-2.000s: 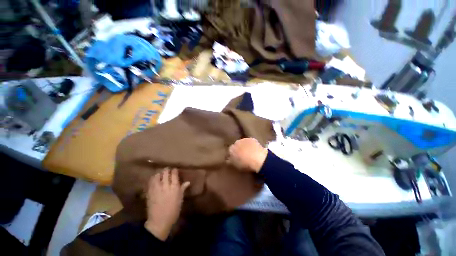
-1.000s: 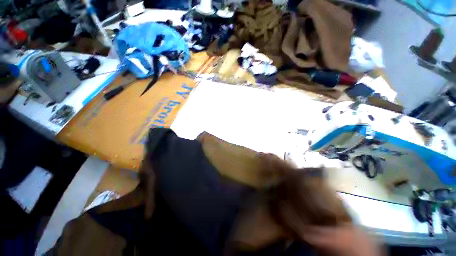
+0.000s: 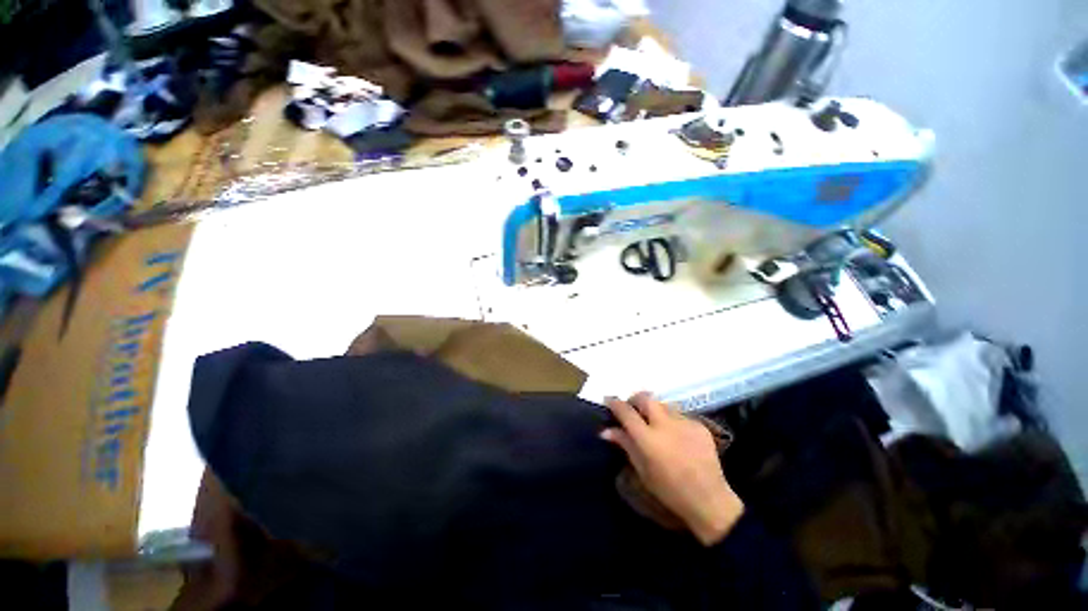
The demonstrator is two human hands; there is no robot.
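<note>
The black panel [image 3: 406, 466] lies spread over the front of the white table, covering most of the brown fabric panel [image 3: 221, 525]. A curved olive-brown piece [image 3: 495, 355] shows beyond the black cloth's far edge. My right hand [image 3: 672, 460] grips the cloth's right edge, fingertips on the black and some brown cloth under the palm. My left hand is not visible. The sewing machine [image 3: 728, 179] stands beyond the cloth to the right. Its needle area [image 3: 555, 257] is apart from the cloth.
Scissors [image 3: 648, 258] lie under the machine arm. A small tools tray [image 3: 883, 281] is at the table's right end. Brown cardboard [image 3: 90, 406] and a blue plastic bag [image 3: 72, 179] are at left. Fabric scraps [image 3: 340, 107] lie behind. A metal flask [image 3: 787, 54] stands behind the machine.
The brown cloth that lay upward is turned so the black side shows. My left hand has left the picture. The view has swung right, and my right hand holds the cloth's right edge.
</note>
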